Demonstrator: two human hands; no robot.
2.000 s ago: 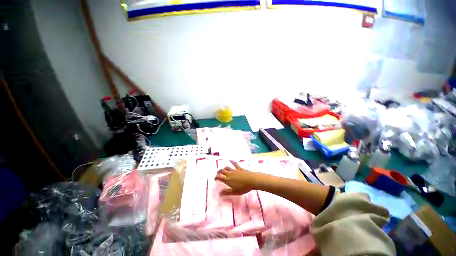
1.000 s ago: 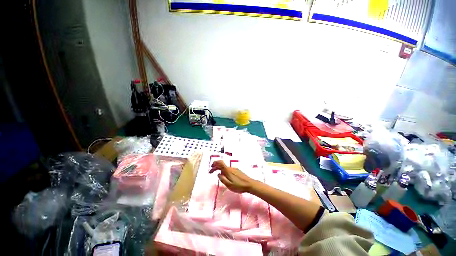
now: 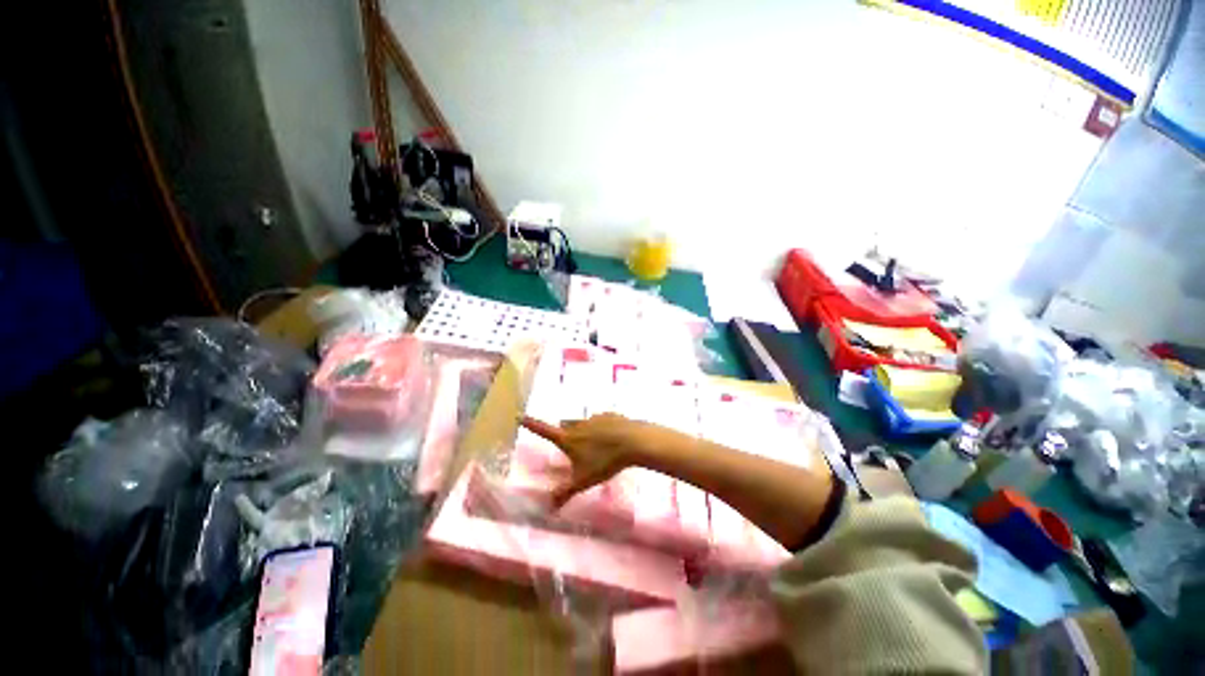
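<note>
Pink foam packs [image 3: 621, 505] in clear film lie in rows on a brown cardboard sheet [image 3: 456, 621] in front of me. My right hand [image 3: 595, 453] is over the left part of the packs, index finger stretched out to the left and thumb pointing down. It holds nothing; whether it touches the packs is hard to tell. My left hand is not in view. A smartphone [image 3: 293, 610] with a lit, pinkish screen lies at the lower left, its lower end cut off by the frame.
Bagged pink pieces [image 3: 370, 383] and dark plastic wrap [image 3: 225, 383] lie left. A perforated white tray [image 3: 496, 321] is behind. Red bins [image 3: 879, 343], a blue bin [image 3: 914, 400], bottles [image 3: 941, 465], a tape roll [image 3: 1024, 526] and bagged parts [image 3: 1123, 429] stand right.
The view has tilted down, showing more cardboard and phone. My right hand has moved from the far end of the packs towards their near left part, its index finger now extended.
</note>
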